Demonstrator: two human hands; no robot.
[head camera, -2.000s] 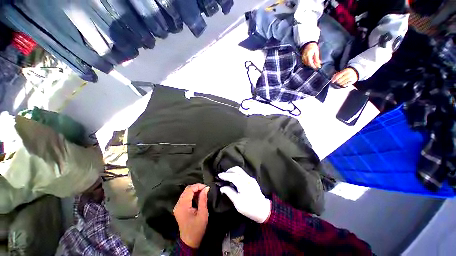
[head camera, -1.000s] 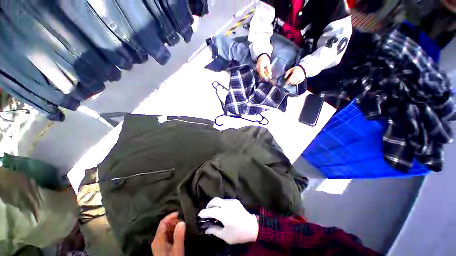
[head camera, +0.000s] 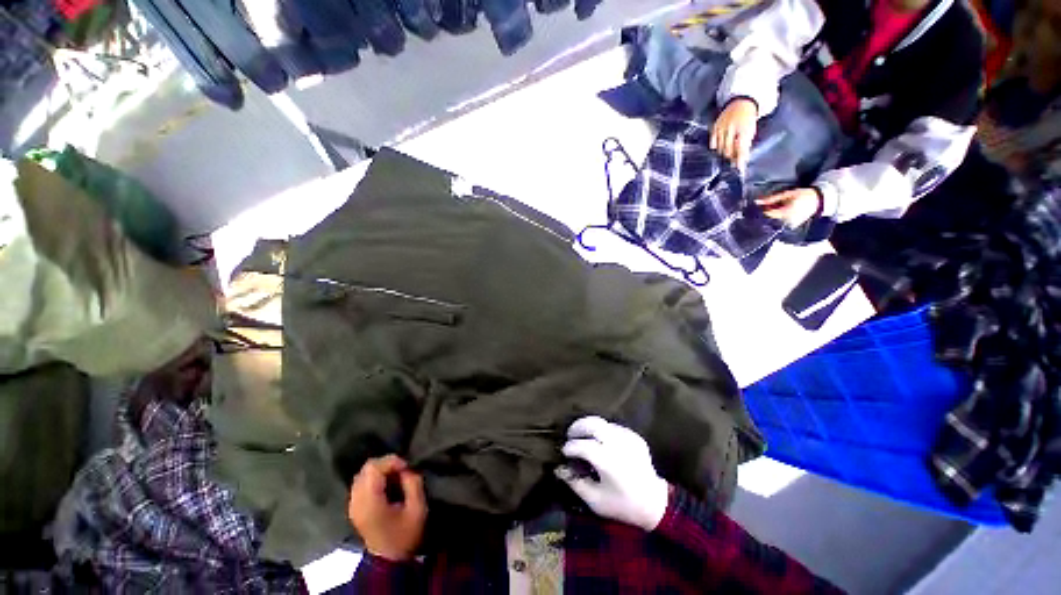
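Observation:
A large dark olive jacket (head camera: 489, 267) lies spread on the white table in front of me, with a thin pale line above a narrow dark slit at its left part. My bare left hand (head camera: 389, 507) pinches a fold of the olive cloth near the bottom centre. My white-gloved right hand (head camera: 614, 471) is at the cloth's lower edge, with its fingers curled around a small dark thing, mostly hidden, that may be thread snips. The cloth between my hands is bunched and slightly raised.
A person (head camera: 884, 93) across the table handles a denim-and-plaid garment (head camera: 681, 186). A black hanger (head camera: 652, 246), a phone (head camera: 821, 291) and a blue crate (head camera: 861, 395) are on the right. Khaki garments (head camera: 105, 291) and plaid cloth (head camera: 163, 500) lie left. Jeans (head camera: 349, 29) hang behind.
My hands have moved apart, and cloth is now stretched between them. The view has swung, so the table things sit further right than one second ago.

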